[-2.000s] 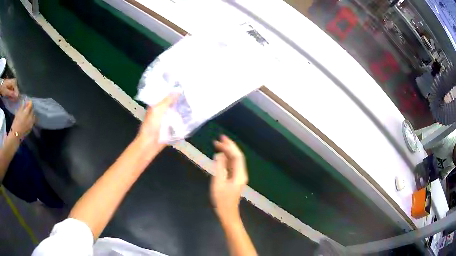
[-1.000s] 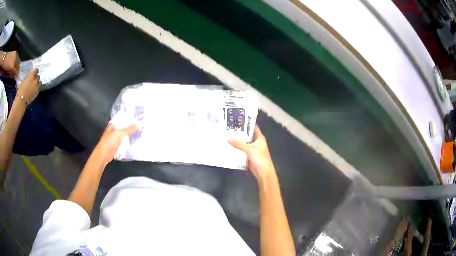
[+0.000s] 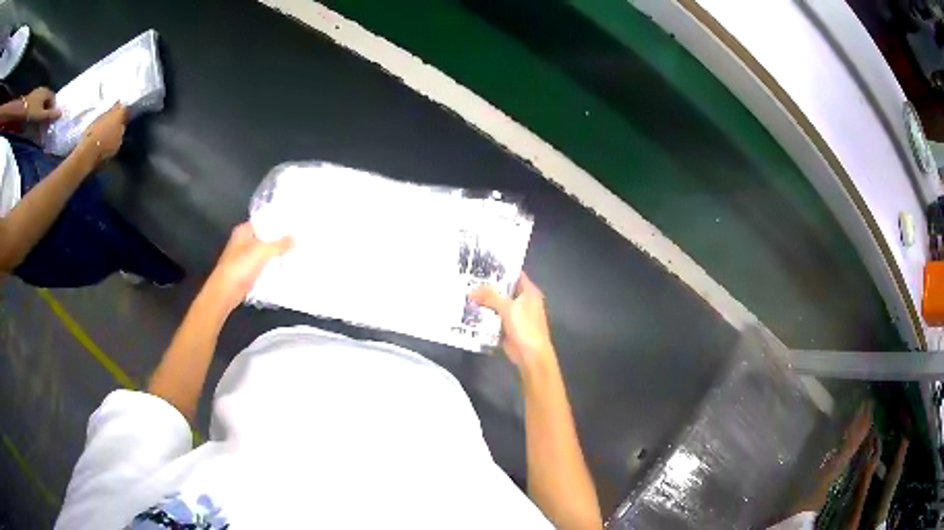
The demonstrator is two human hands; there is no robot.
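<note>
A flat white bundle in clear, shiny wrap [image 3: 362,248] lies low over the dark bench in front of me. Dark print shows near its right end. My left hand [image 3: 257,259] grips its left end, thumb on top. My right hand [image 3: 515,311] grips its lower right end, thumb on top. The fingers under the bundle are hidden. I cannot tell whether the bundle touches the bench.
Dark bench [image 3: 611,362] lies around the bundle, with a pale edge strip [image 3: 559,171] and green belt [image 3: 725,207] beyond. A neighbour at left holds a similar wrapped bundle [image 3: 109,88]. A shiny clear tray or wrap [image 3: 714,445] is at lower right, near another person's hands.
The bundle came from over the green belt and white shelf to the bench before me. My right hand, empty at first, took hold of its right end. The bundle has since tilted slightly.
</note>
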